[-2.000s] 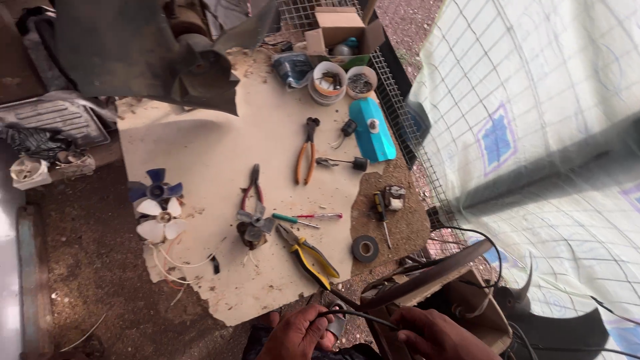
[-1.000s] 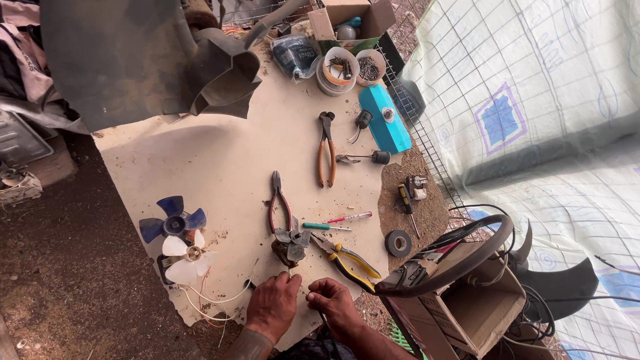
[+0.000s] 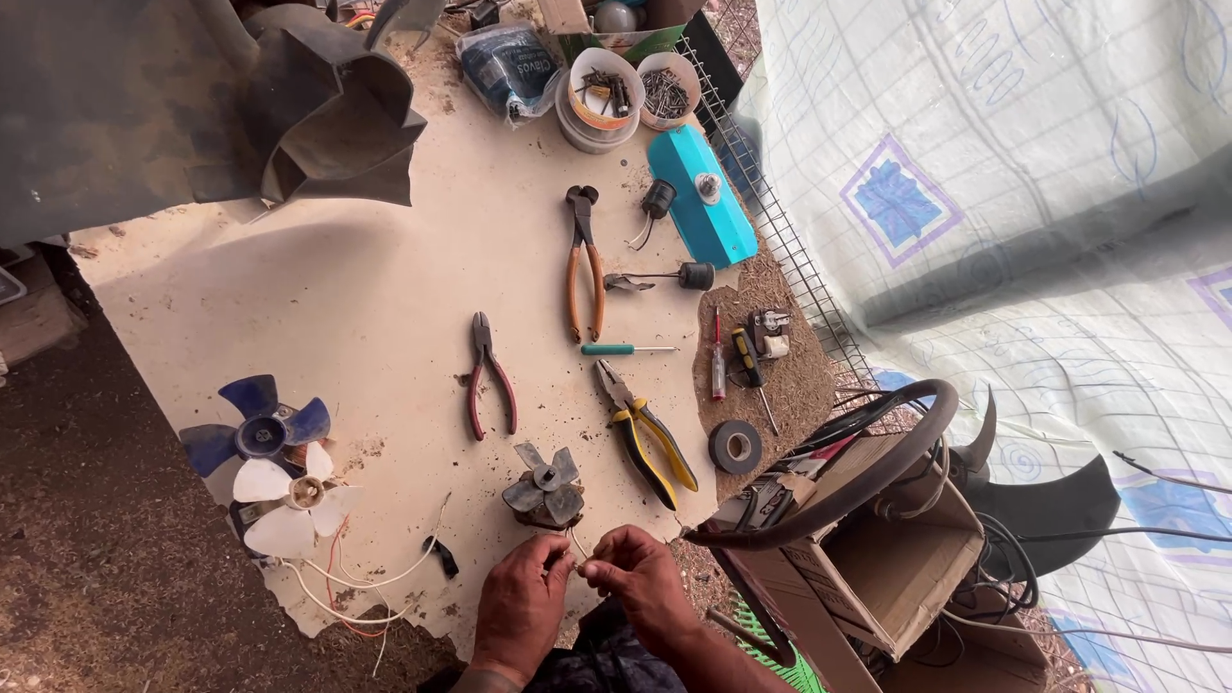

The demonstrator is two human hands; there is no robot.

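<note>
At the table's near edge my left hand (image 3: 527, 602) and my right hand (image 3: 635, 582) meet, fingertips pinching a thin light wire (image 3: 577, 545). That wire runs toward a small motor with a grey four-blade fan (image 3: 547, 489), just beyond my fingers. Red-handled diagonal cutters (image 3: 491, 380) lie past the motor to the left. Combination pliers with yellow and black handles (image 3: 647, 438) rest to its right. Farther off are a teal-handled screwdriver (image 3: 616, 349) and orange-handled end nippers (image 3: 584, 265). A blue fan (image 3: 260, 433) and a white fan (image 3: 294, 496) with loose wires sit at the left.
Black tape (image 3: 734, 447), a red tester screwdriver (image 3: 718, 361) and a yellow-black screwdriver (image 3: 751, 364) lie at the right, near a cardboard box (image 3: 876, 549) and a curved dark tube (image 3: 929, 452). Tubs of small hardware (image 3: 664, 91), a cyan metal piece (image 3: 703, 197) and dark sheet material (image 3: 318, 115) stand farther back.
Both hands have come together at the wire near the small motor. The red tester screwdriver, earlier beside the teal one, now lies at the right near the tape. The red-handled cutters now lie apart from the motor.
</note>
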